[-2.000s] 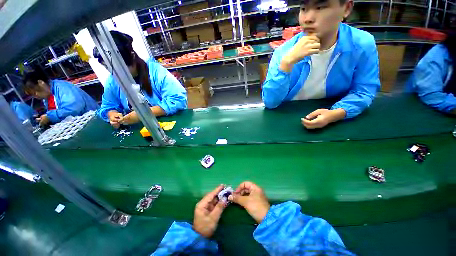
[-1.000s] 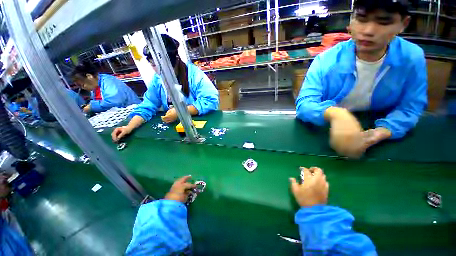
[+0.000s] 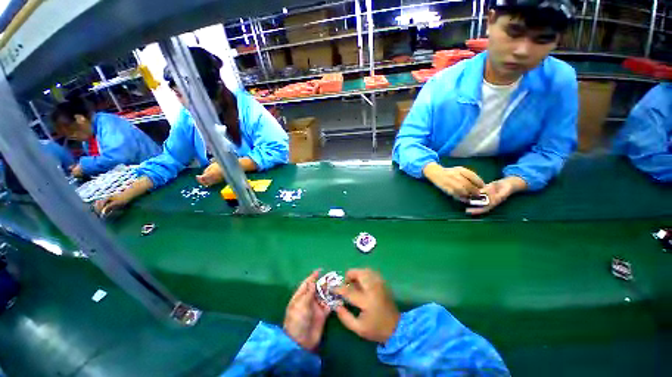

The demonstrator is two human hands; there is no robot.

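Observation:
A small silver-white and dark part-assembled device (image 3: 331,290) is held up over the near edge of the green belt. My left hand (image 3: 306,313) grips it from the left between thumb and fingers. My right hand (image 3: 371,303) touches its right side with the fingertips, which hide part of it. The details on its face are too small to tell. Another pale device (image 3: 365,242) lies on the belt just beyond my hands.
More small units lie on the belt at the right (image 3: 621,268) and left (image 3: 148,229). A slanting metal post (image 3: 110,221) stands at the left. A person (image 3: 486,110) across the belt holds a small part. A yellow-orange item (image 3: 247,188) sits by another post.
My hands were apart a second ago, the left over a unit on the belt. They are now together around a device. The person opposite now holds a small part. The view has swung right.

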